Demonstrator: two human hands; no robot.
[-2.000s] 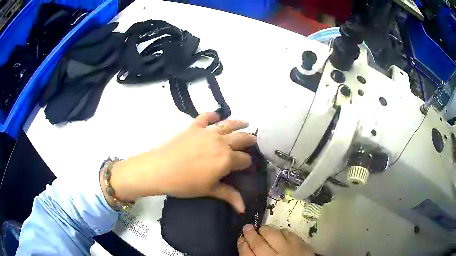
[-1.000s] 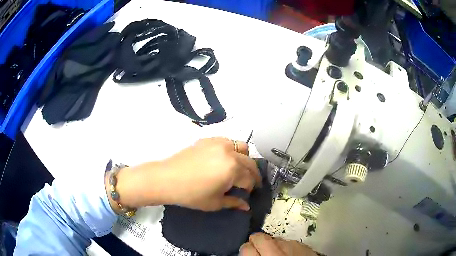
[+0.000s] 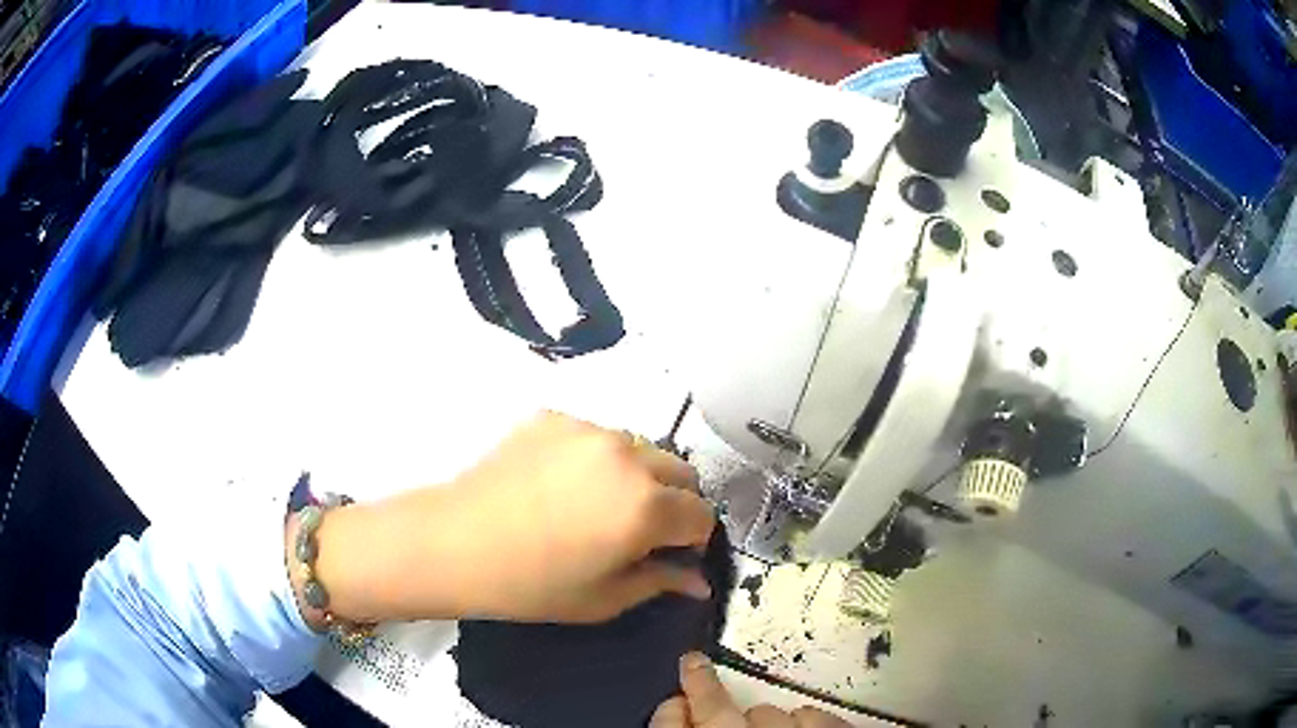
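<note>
A black fabric panel (image 3: 569,666) lies at the front of the table, left of the needle area. My left hand (image 3: 569,526) lies over its upper part, with thumb and fingers pinched on its right edge. My right hand (image 3: 740,707), cut off by the bottom edge, has its fingertips at the panel's lower right edge. A narrow dark strip runs from there to the right across the machine bed. The presser foot (image 3: 791,501) is just right of the panel, apart from it.
The off-white sewing machine head (image 3: 910,384) stands at right. A pile of black looped bands (image 3: 413,150) and a stack of dark panels (image 3: 199,242) lie at upper left. A blue bin (image 3: 135,157) with black pieces is at the left table edge. A printed ruler marks the front edge.
The panel's right edge has moved left and down, away from the presser foot. My left hand has drawn its fingers together and moved down. The dark strip now shows across the machine bed.
</note>
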